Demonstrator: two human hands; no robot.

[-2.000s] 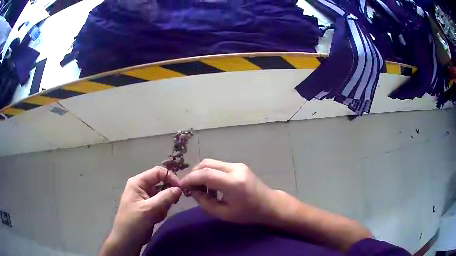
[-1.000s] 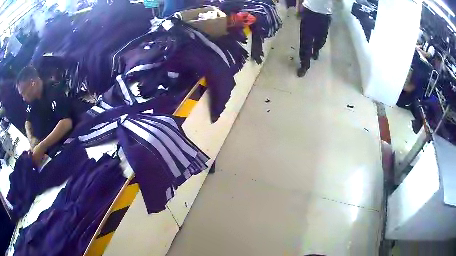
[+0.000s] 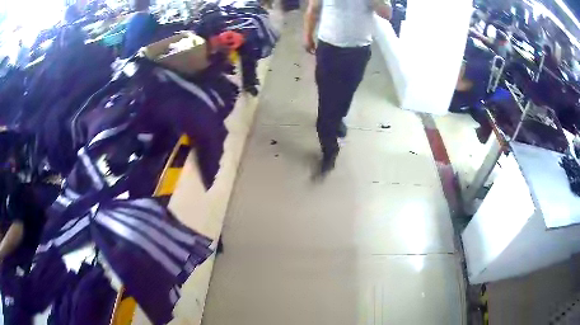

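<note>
Neither of my hands is in the picture, and no brown cluster shows. Nearest at the left, dark purple pieces with white bands (image 3: pixel 143 235) fan out and hang over the counter edge. More dark purple cloth (image 3: pixel 184 117) hangs over the edge farther up. Behind it an open brown carton (image 3: pixel 181 54) holds white material, with a bright red thing (image 3: pixel 229 41) beside it.
A person in a light shirt and dark trousers (image 3: pixel 340 76) is in the tiled aisle (image 3: pixel 305 216) ahead. A white pillar (image 3: pixel 435 51) and a white table (image 3: pixel 515 209) stand at the right. Yellow-black tape (image 3: pixel 172 171) edges the left counter. Small dark scraps lie on the floor.
My hands and the brown cluster, in view two seconds ago, are out of view. The view has turned to the aisle. The person ahead appears larger and nearer than one second ago.
</note>
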